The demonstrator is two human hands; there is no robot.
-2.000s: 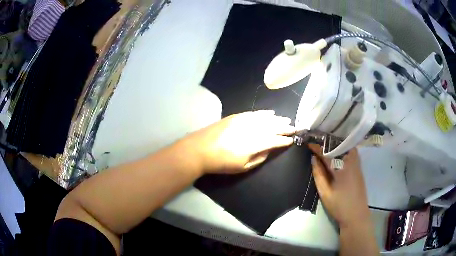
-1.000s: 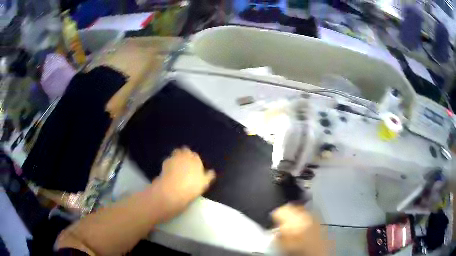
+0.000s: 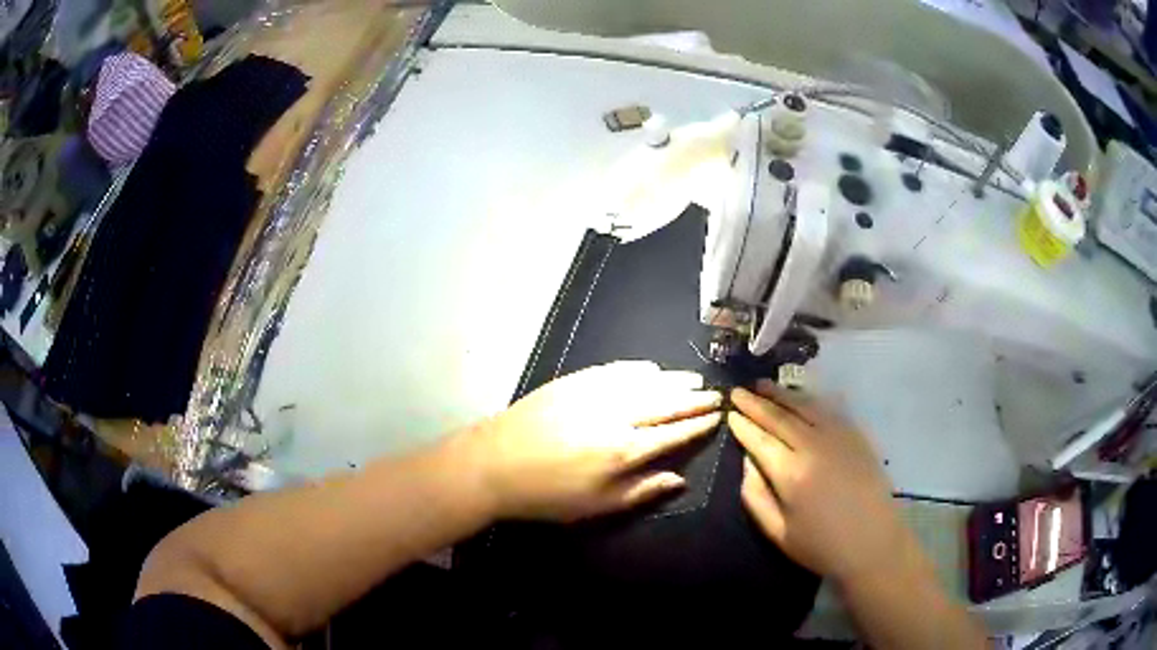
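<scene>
A black garment panel (image 3: 609, 305) lies under the head of a white sewing machine (image 3: 749, 241) and hangs over the table's front edge. Pale double stitching runs along its left edge. A patch pocket (image 3: 692, 489) with a pale stitched outline shows on the panel below my fingers. My left hand (image 3: 596, 438) lies flat on the cloth, fingertips just in front of the presser foot (image 3: 723, 343). My right hand (image 3: 806, 476) rests on the cloth at the right, fingertips close to the left ones. Both hands are bare. The needle tip is hard to make out.
A stack of black cut panels (image 3: 165, 254) lies on the brown board at left, with striped cloth (image 3: 130, 108) beside it. A red-cased smartphone (image 3: 1028, 540) lies at right. A small brownish block (image 3: 627, 118) is behind the lamp. A yellow-labelled white item (image 3: 1051, 222) stands on the machine arm.
The panel has been turned, its double-stitched edge now at left and its lower part towards me. Both hands have moved from the panel's front edge to beside the presser foot.
</scene>
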